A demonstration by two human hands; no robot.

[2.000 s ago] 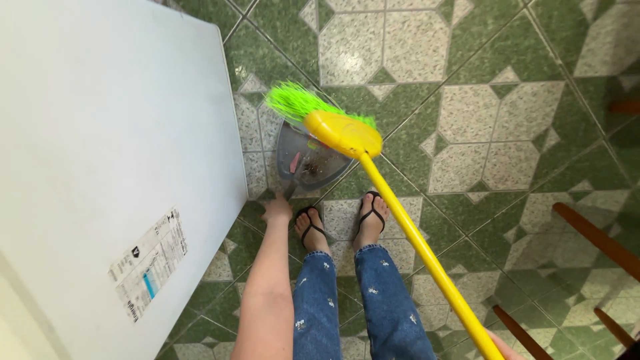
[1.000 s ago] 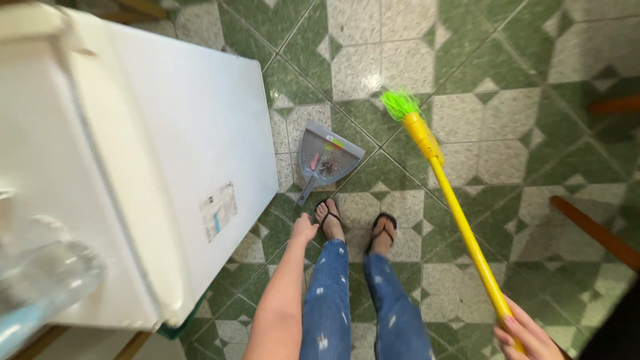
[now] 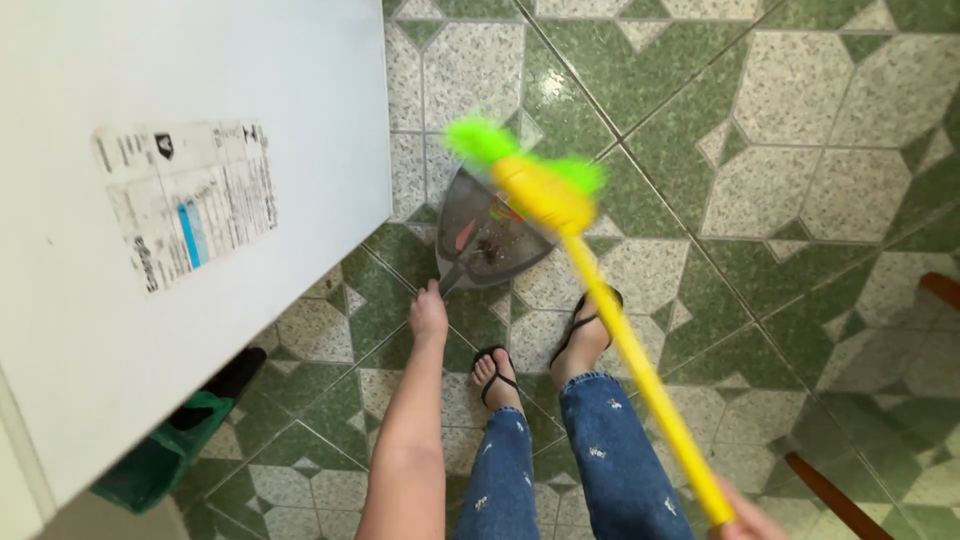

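Observation:
My left hand (image 3: 429,313) is closed on the handle of a grey plastic dustpan (image 3: 469,259), which lies beside my feet with dark debris and a pinkish scrap in its pan. At the lower right, my right hand (image 3: 746,517), partly cut off by the frame edge, grips the yellow handle of a broom (image 3: 645,367). The broom's yellow head and bright green bristles, blurred, are over the dustpan's front edge and cover part of it.
A white appliance (image 3: 315,90) with a printed label fills the left side. Below its edge sits a green plastic object (image 3: 150,465). My feet in black flip-flops (image 3: 495,375) stand on green and speckled tiles. Reddish-brown wooden pieces (image 3: 832,491) show at the right.
The broom head, off to the right of the dustpan one second ago, is now over its front edge. The view has shifted markedly.

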